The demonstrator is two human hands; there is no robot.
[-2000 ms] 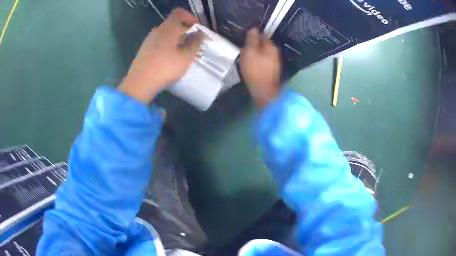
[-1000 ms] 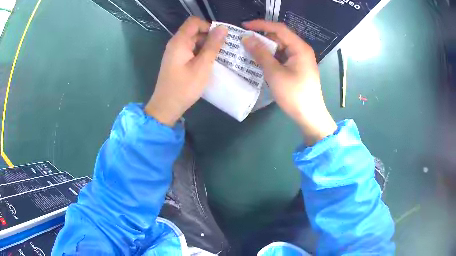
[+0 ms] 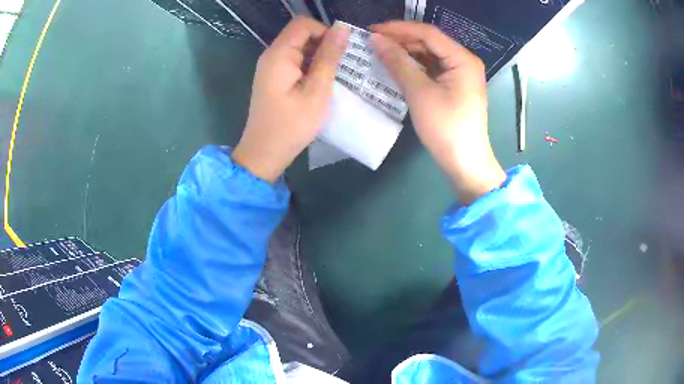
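A white label sheet (image 3: pixel 367 131) with rows of black barcode print on its upper part and a blank lower part is held up before the dark TV cartons (image 3: pixel 480 34). My left hand (image 3: pixel 289 94) pinches its upper left edge between thumb and fingers. My right hand (image 3: pixel 442 97) has its thumb and fingers at the upper right edge. Another white piece hangs behind the sheet at the lower left. My right fingertips are partly hidden behind the sheet.
More dark cartons (image 3: pixel 56 292) with white edges lie at the lower left. A thin strip (image 3: pixel 520 109) and a small red scrap (image 3: pixel 551 139) lie on the green floor at right. A yellow line (image 3: pixel 15 142) runs along the floor at left. My legs show below.
The sheet was blurred and held lower left, with my right hand beside it; now both hands grip its top edge. Since one second ago, the sheet has shifted slightly and a piece shows at its lower left.
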